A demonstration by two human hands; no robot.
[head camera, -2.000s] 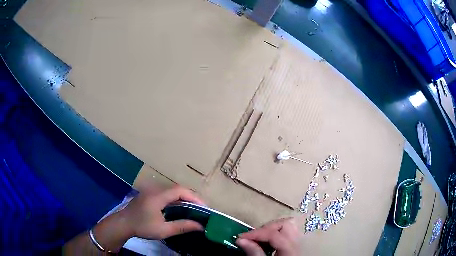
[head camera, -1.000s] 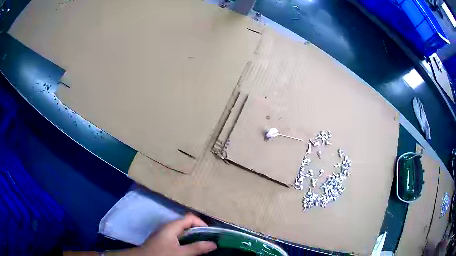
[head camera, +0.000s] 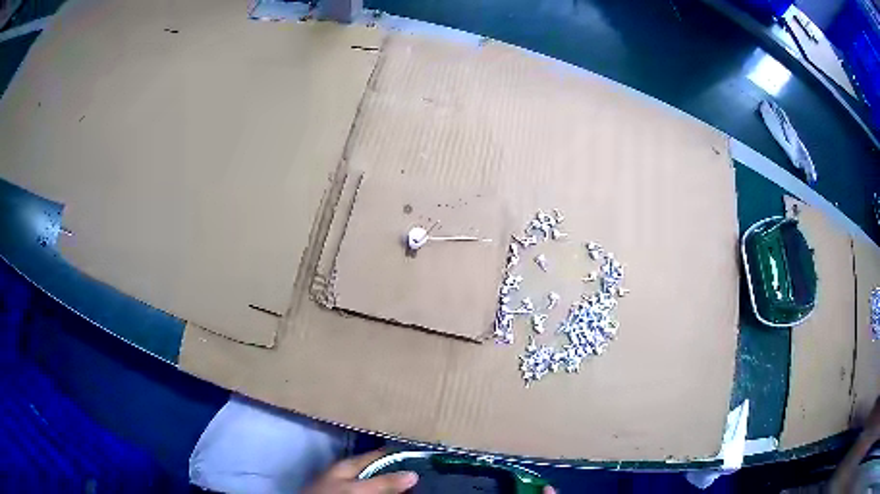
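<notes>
A green housing (head camera: 526,480) with a pale rim and dark inside shows at the bottom edge, partly cut off. My left hand (head camera: 365,480) is bare and grips its left end, thumb over the rim. Only a skin-coloured sliver, apparently a fingertip of my right hand (head camera: 550,490), shows at its right end; its grip is hidden. Small white-silver fittings (head camera: 586,331) lie in a loose ring on the cardboard mat (head camera: 666,367). Left of them, a thin pale stick (head camera: 458,238) runs from a small white lump (head camera: 417,237) on a cardboard pad (head camera: 415,289).
Another green housing (head camera: 780,270) rests at the right, between the mat and another cardboard sheet (head camera: 820,357). A pale elongated glove or cloth (head camera: 787,140) lies beyond. A blurred arm or hand (head camera: 857,461) shows at the far right edge. A grey post (head camera: 340,10) stands at the back.
The view has swung right, so the mat's contents appear farther left. The held housing has dropped to the bottom edge. My right hand, clearly on it two seconds ago, is now almost out of view.
</notes>
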